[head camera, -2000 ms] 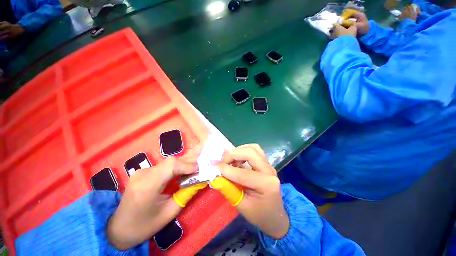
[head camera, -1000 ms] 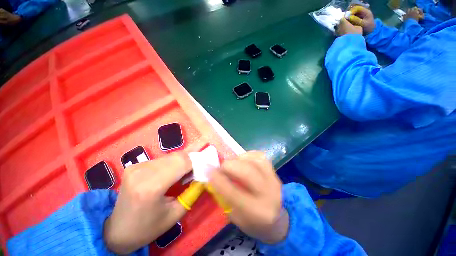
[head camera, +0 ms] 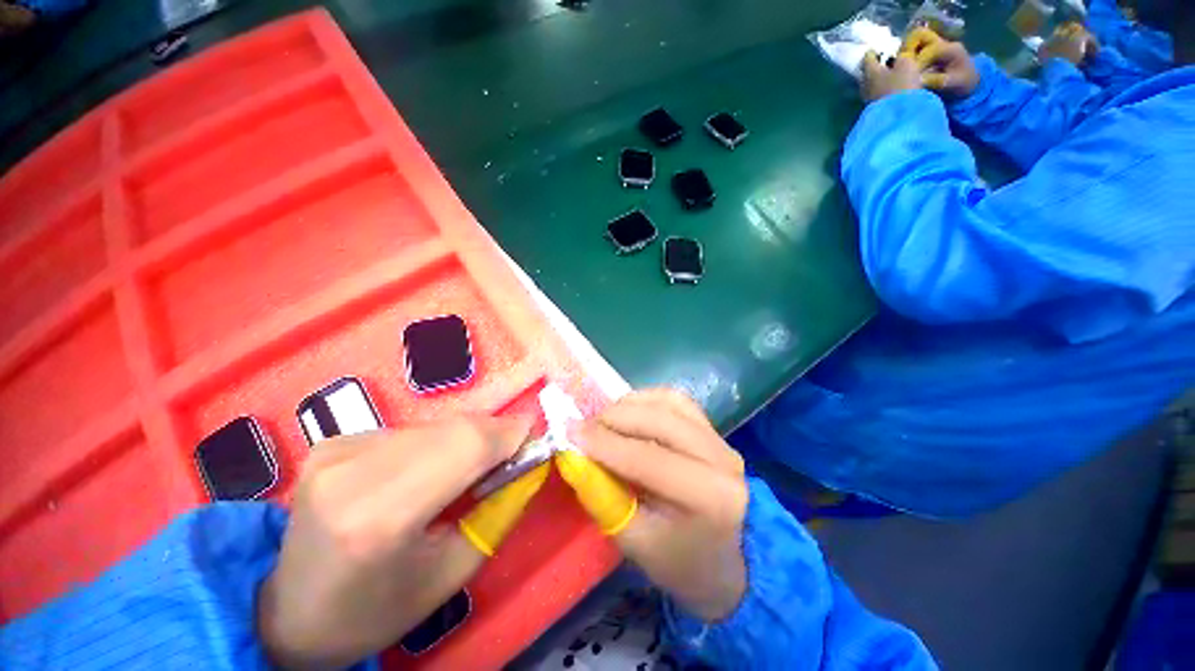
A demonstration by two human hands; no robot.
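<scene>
My left hand holds a watch body edge-on over the near part of the red foam tray. Most of the watch is hidden by the fingers. My right hand pinches a white cloth against the watch's right end. Yellow finger cots show on both hands. Three watch bodies lie in the tray beyond my left hand: a dark one, one with white glare and another dark one. One more is partly hidden below my left hand.
Several loose watch bodies lie on the green bench beyond the tray. A person in a blue smock sits at the right, hands near a clear bag with white contents. A white strip runs along the tray's right edge.
The view has shifted slightly, so the tray sits a little further left and higher. My right hand has turned against the watch, and the cloth looks narrower and more upright.
</scene>
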